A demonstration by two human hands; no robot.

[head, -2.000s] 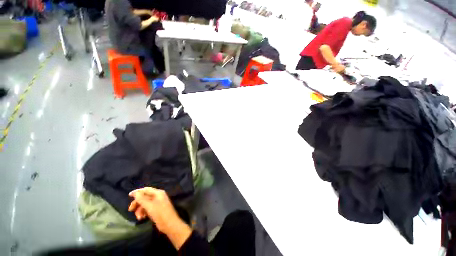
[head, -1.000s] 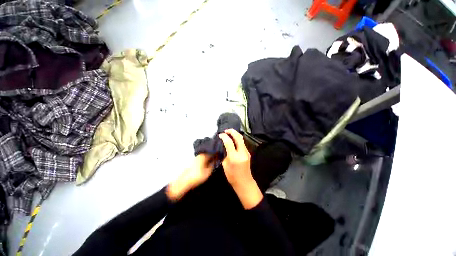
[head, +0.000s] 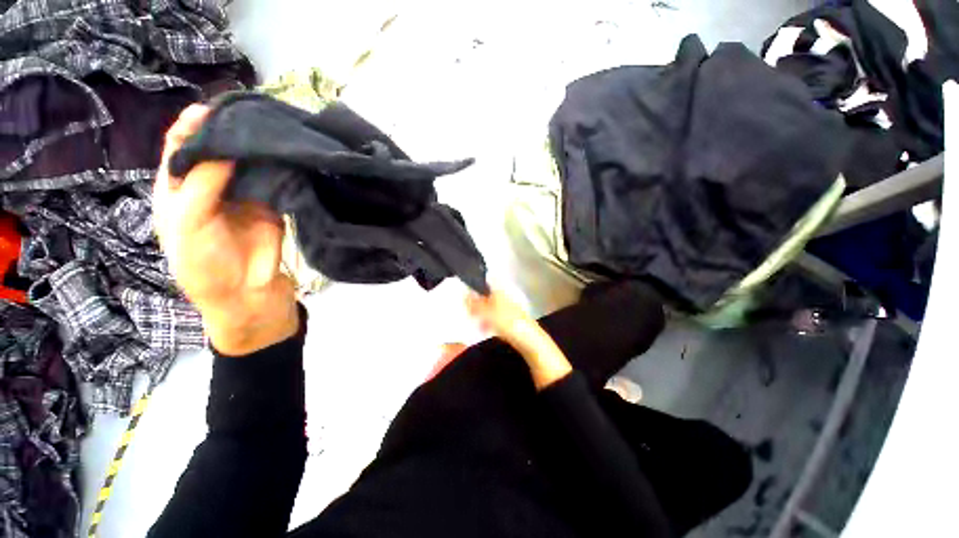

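A dark charcoal garment (head: 347, 189) is held up over the floor, left of my lap, its cloth folded and its edges spread. My left hand (head: 226, 236) is raised and grips the garment's left end, thumb and fingers around the cloth. My right hand (head: 505, 321) is lower, at the garment's lower right corner, and holds that corner; its fingertips are blurred and partly lost in glare. No snips can be made out in either hand.
A black garment stack (head: 694, 168) lies on green cloth (head: 778, 257) to the right, with a black-and-white garment (head: 868, 63) behind. Plaid garments (head: 84, 284) lie at left near floor tape (head: 118, 462). The white table edge (head: 925, 420) is at far right.
The garment has been raised and opened out from a small bundle. My left hand has moved up and left; my right hand is slightly lower. The view has shifted a little.
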